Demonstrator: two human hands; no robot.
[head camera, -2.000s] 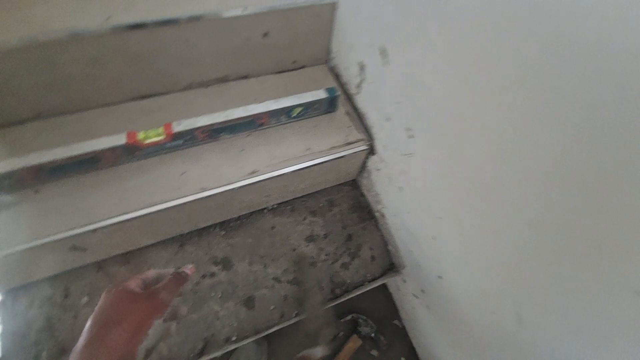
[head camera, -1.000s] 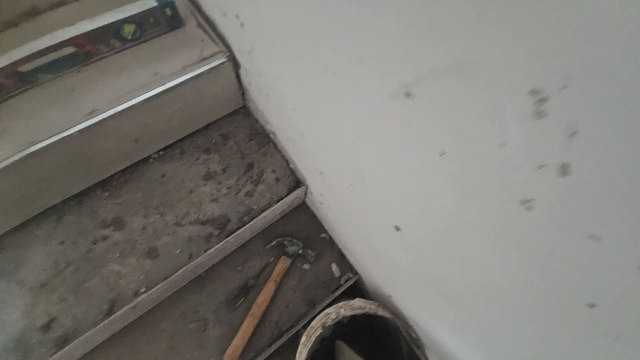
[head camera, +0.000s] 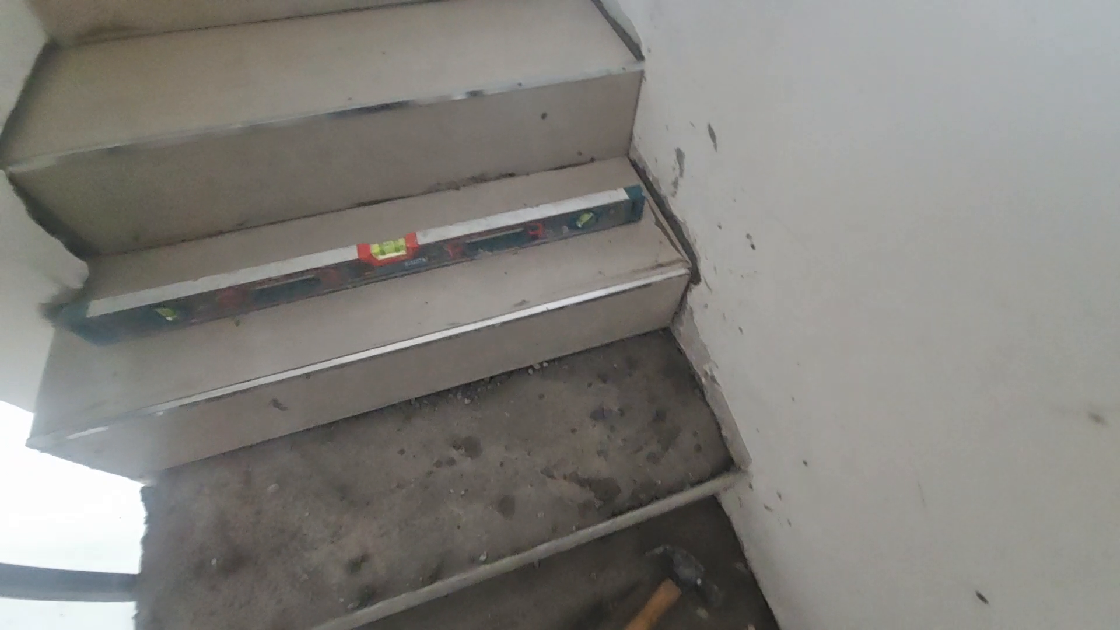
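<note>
Neither my left hand nor my right hand shows at this moment. A long spirit level (head camera: 464, 250) with a red-framed centre vial lies across a tiled stair tread (head camera: 560, 284), its right end close to the wall. Below that step is a bare concrete tread (head camera: 411, 490) with dark spots and crumbs of debris. On the lower step at the bottom right rests a claw hammer (head camera: 656, 605) with a wooden handle, its lower part cut off by the frame's edge.
A white wall (head camera: 910, 315) with mortar splashes borders the stairs on the right. Another tiled step (head camera: 350, 162) with a metal edge trim rises above the level. At the lower left, beyond the stair edge, a dark horizontal bar (head camera: 66, 583) crosses a bright area.
The hand seen low on the left two seconds ago is out of view. The view has swung back up and left since one second ago, so the bucket no longer shows.
</note>
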